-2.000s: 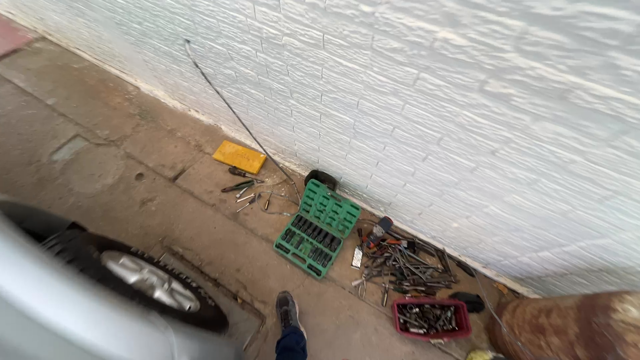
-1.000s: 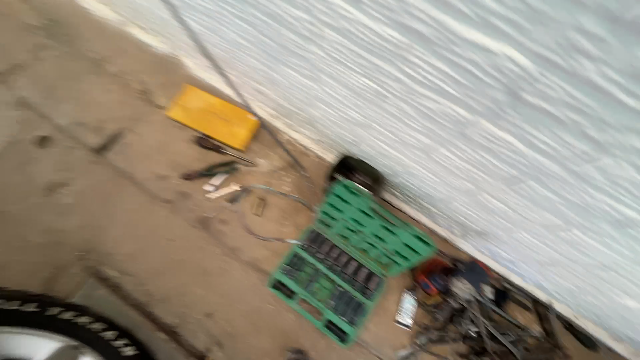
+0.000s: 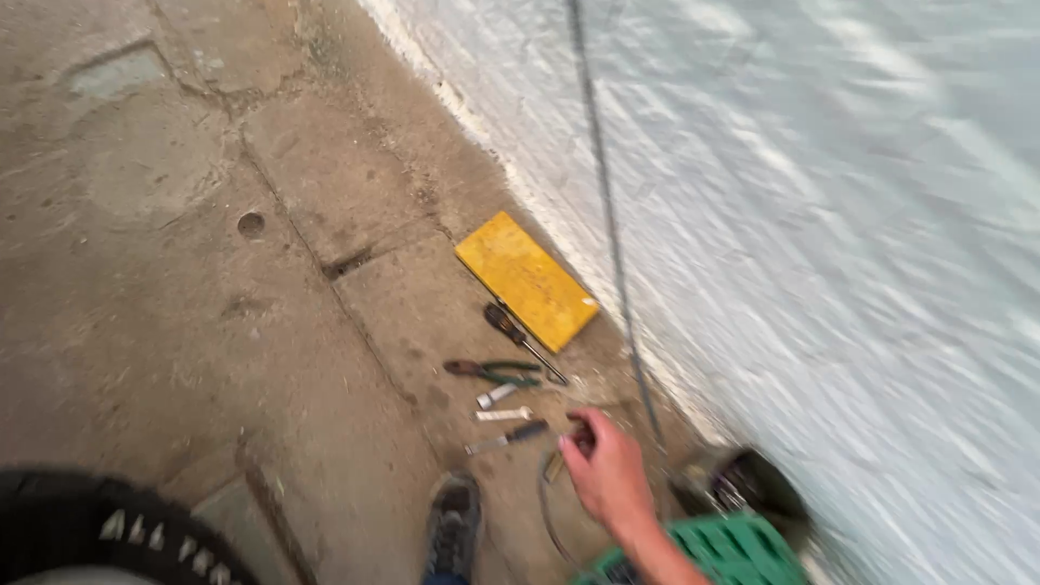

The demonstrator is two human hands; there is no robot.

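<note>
My right hand (image 3: 605, 471) reaches in from the bottom, fingers curled and apart, above the floor; nothing shows between them. Left of its fingertips lie a dark-handled tool (image 3: 508, 437), a small wrench (image 3: 504, 414) and a metal socket-like tool (image 3: 497, 395). Pliers with green handles (image 3: 491, 370) lie farther up, beside a screwdriver (image 3: 524, 341) with a dark handle. A yellow flat case (image 3: 528, 280) rests by the wall. Under my forearm is part of the green socket case (image 3: 731, 548). My left hand is out of view.
A white-painted wall (image 3: 812, 244) borders the concrete floor, with a thin rod or cable (image 3: 605, 187) in front of it. A dark round container (image 3: 760, 487) stands at its foot. A tire (image 3: 122, 520) is at lower left, my shoe (image 3: 453, 524) at bottom centre.
My right hand has come into view over the small tools. The view has moved closer to the yellow case, and the tool pile and red bin seen earlier are out of frame.
</note>
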